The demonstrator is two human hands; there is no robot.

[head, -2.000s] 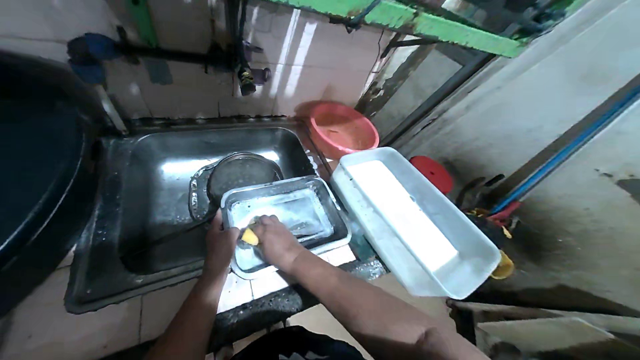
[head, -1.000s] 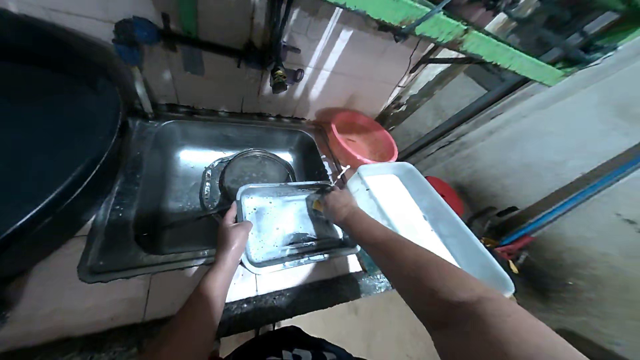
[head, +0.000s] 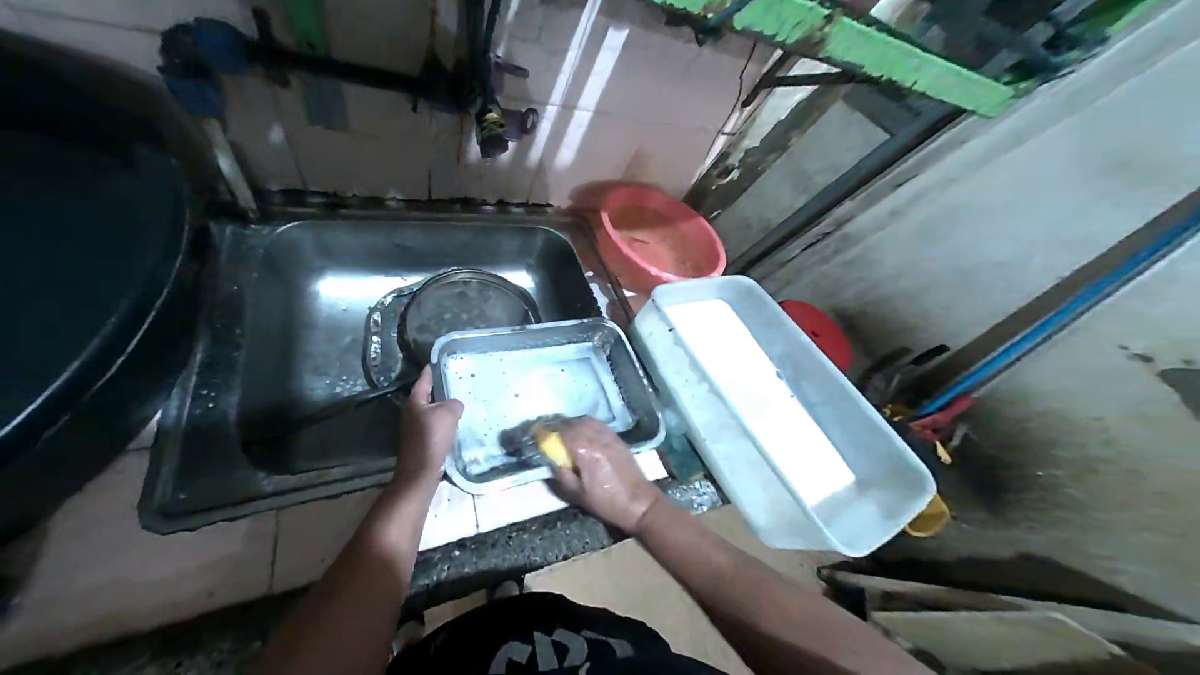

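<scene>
A rectangular metal pan [head: 516, 375] is tilted over the front right edge of the steel sink [head: 309, 253]. My left hand [head: 429, 427] grips its left rim, thumb on top. Inside the pan, near its front wall, my right hand [head: 600, 469] presses a yellow and dark scrubbing sponge [head: 553, 444]; the fingers hide part of it. Behind the pan, in the basin, lie a round pan or lid [head: 464, 309] and a dish with a patterned handle [head: 377, 347]. A dark long handle runs across the basin beside my left hand.
A long pale plastic tub [head: 675, 403] stands to the right of the pan. Beyond the sink's right corner is a red plastic basin [head: 656, 234]. A large dark round vessel [head: 84, 234] takes up the left side. A tap [head: 491, 127] hangs on the tiled wall.
My right hand with the sponge has moved from the pan's far right part toward its front middle. My left hand stays on the left rim throughout.
</scene>
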